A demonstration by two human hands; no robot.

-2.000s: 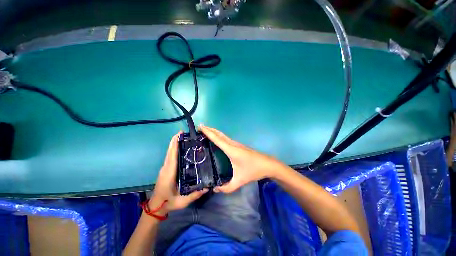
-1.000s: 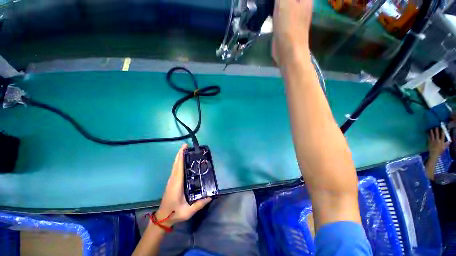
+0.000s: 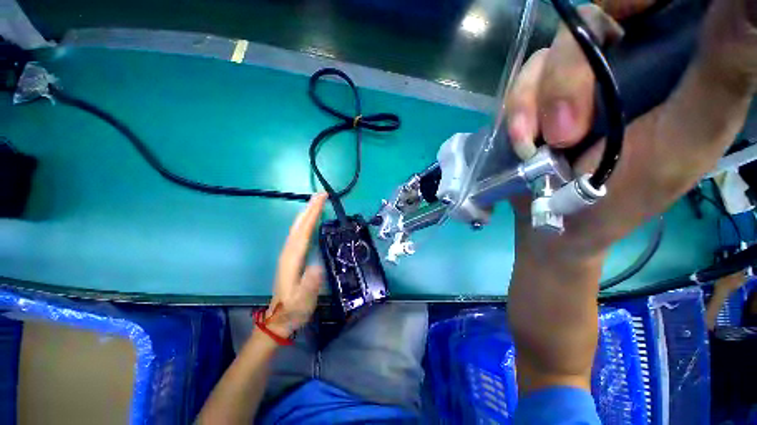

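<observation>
The black power adapter unit [image 3: 355, 264] lies at the front edge of the green bench, open side up, with wires showing inside. Its black cord [image 3: 358, 158] runs from the far end, looped and held by a small yellowish tie. My left hand [image 3: 297, 270] stands beside the unit's left side, fingers extended and apart; whether it touches the unit is unclear. My right hand [image 3: 573, 108] is wrapped round the dark body of the electric screwdriver [image 3: 490, 178], large and close to the camera. The screwdriver's silver nose points down-left at the unit's upper right corner; contact cannot be told.
Blue crates [image 3: 153, 365] stand below the bench at left and right, the left one with a brown liner. A bagged cord end [image 3: 35, 83] and a dark object [image 3: 15, 178] lie at far left. Another person's hand [image 3: 724, 290] shows at the right edge.
My right hand has come down from above with the screwdriver in it, bringing the nose to the unit. The unit now rests at the bench edge, and my left hand's fingers have opened from it.
</observation>
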